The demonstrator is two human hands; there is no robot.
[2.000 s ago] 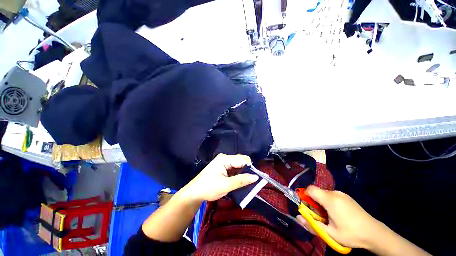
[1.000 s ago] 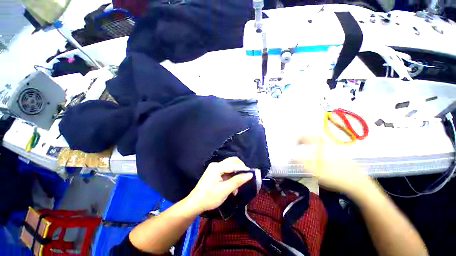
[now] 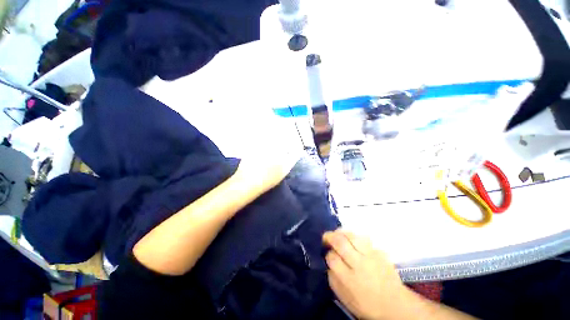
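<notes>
The navy garment [image 3: 150, 150] lies heaped left of the needle, and its edge runs from the machine's needle area down towards the wearer. My left hand [image 3: 275, 167] lies on the cloth just left of the needle; its fingertips are washed out by glare, so its grip is unclear. My right hand [image 3: 359, 269] holds the garment's right edge between thumb and fingers, below the needle. The white sewing machine head [image 3: 406, 50] with a blue stripe stands above. The presser foot area [image 3: 322, 147] is partly blurred. The waistband is hard to tell from the body cloth.
Scissors with one yellow and one red loop [image 3: 494, 187] lie on the table right of my right hand. A black strip [image 3: 547, 56] hangs over the machine head. More dark cloth [image 3: 169, 37] lies at the back left. A tape strip [image 3: 481, 264] runs along the table's front edge.
Both hands have moved up to the machine; my right hand has come back from beside the scissors to the cloth edge. The view has moved closer to the needle. The scissors were put down earlier.
</notes>
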